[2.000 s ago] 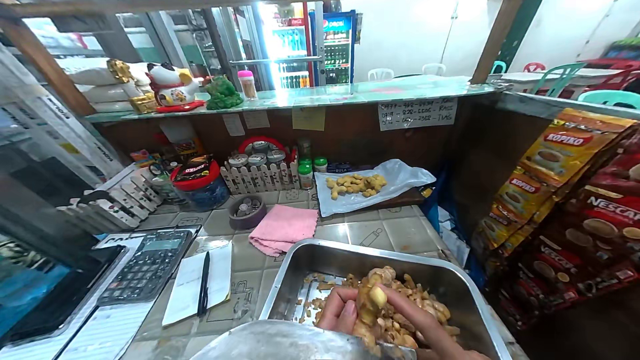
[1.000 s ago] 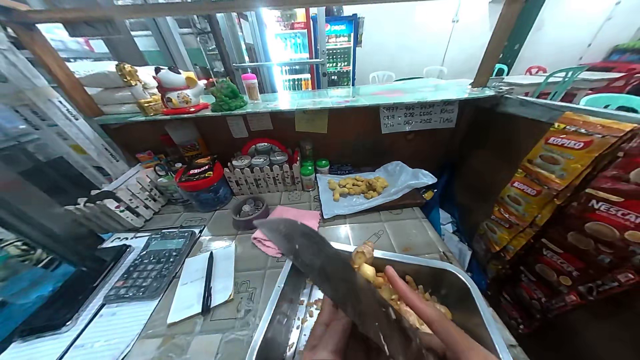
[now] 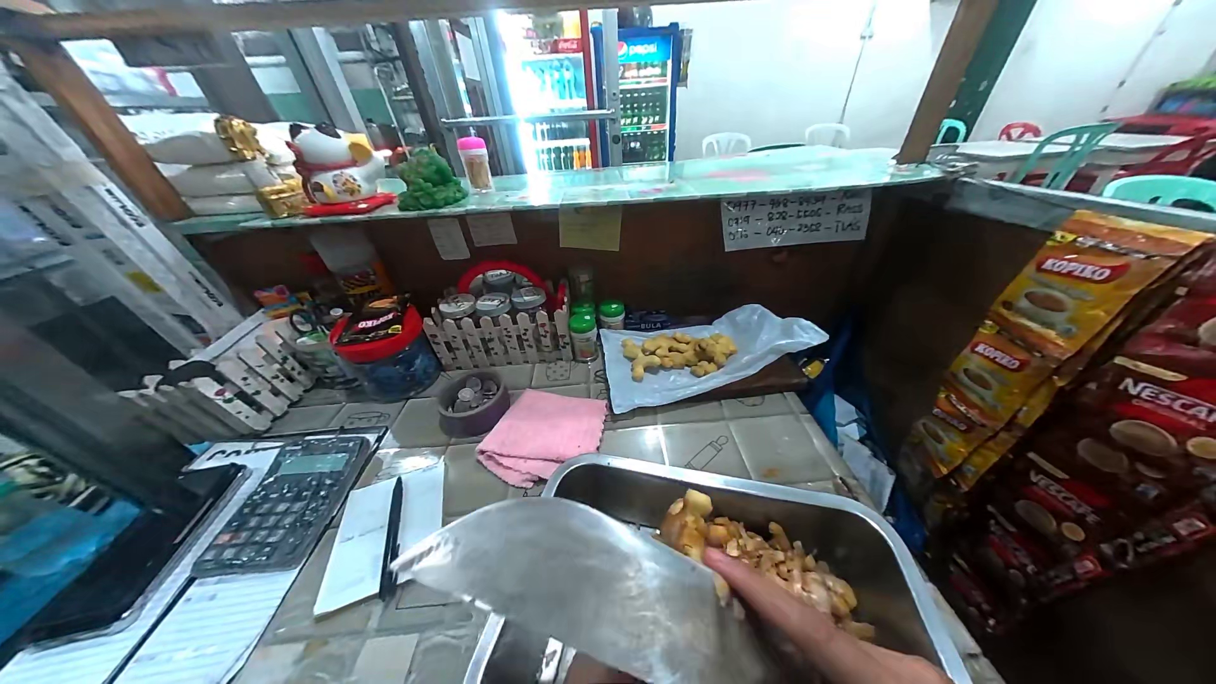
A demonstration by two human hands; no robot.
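My right hand (image 3: 812, 617) holds a broad metal knife (image 3: 579, 579) at its lower right end, which is out of sight. The blade points left across the tray, and a digit of this hand touches a partly peeled piece of ginger (image 3: 686, 527). Almost all of my left hand (image 3: 587, 673) is hidden behind the blade; it appears to grip the ginger from below. Under them, a deep stainless steel tray (image 3: 869, 508) contains ginger peelings (image 3: 788, 565). Several peeled ginger pieces (image 3: 679, 352) lie on a white plastic sheet (image 3: 784, 332) behind the tray.
A pink cloth (image 3: 543, 435) and a round bowl of coins (image 3: 473, 403) lie behind the tray. Left are a notepad (image 3: 351, 551), a pen (image 3: 392, 537) and a calculator (image 3: 285, 503). Coffee sachets (image 3: 1054, 313) hang at right. A glass shelf (image 3: 608, 188) spans the back.
The knife blade has swung from steeply raised over the tray to a lower, flatter slant toward the left. The left fingers, seen earlier, are now mostly covered by it.
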